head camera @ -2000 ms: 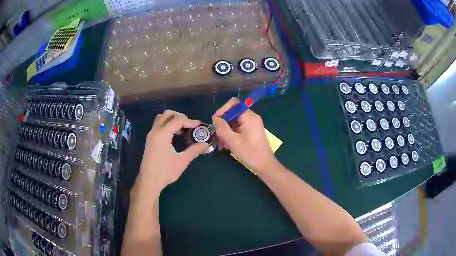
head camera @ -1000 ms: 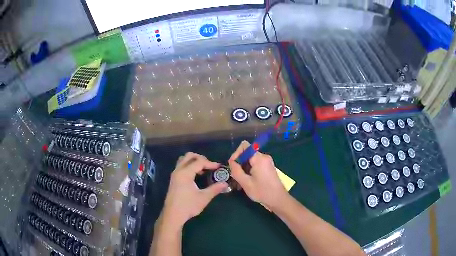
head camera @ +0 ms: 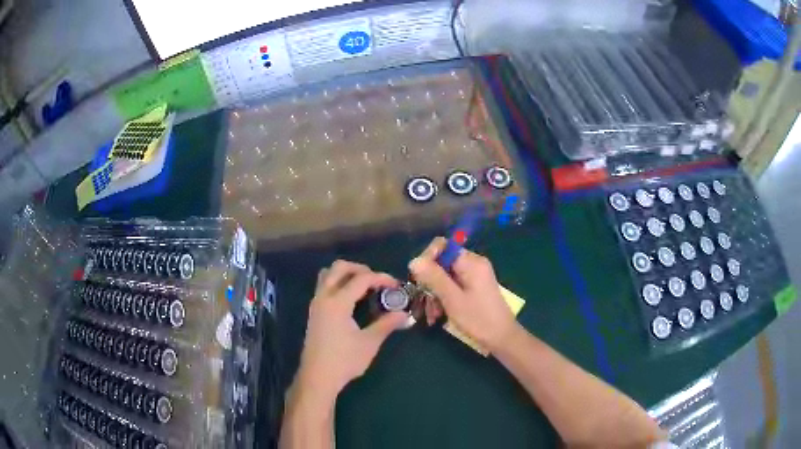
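My left hand (head camera: 347,324) holds a round component (head camera: 394,299) with a black rim and silver-white centre between thumb and fingers, face up above the green mat. My right hand (head camera: 465,294) grips a blue pen tool (head camera: 456,248) with a red spot, close to the component's right side. The tool's tip is hidden by my fingers, so contact cannot be told. A pale-yellow sheet (head camera: 513,302) lies under and beside my right hand.
A large clear tray (head camera: 316,158) behind my hands holds three discs at its front right. Stacked trays (head camera: 206,324) of discs on edge stand left. A tray (head camera: 703,254) of flat discs lies right, below empty ribbed trays (head camera: 615,88). A blue holder (head camera: 145,188) with sticker sheets is rear left.
My view has tilted up since the earliest frame. Both hands stay close together around the component. The right hand and pen tool have shifted slightly right, with the tool more upright.
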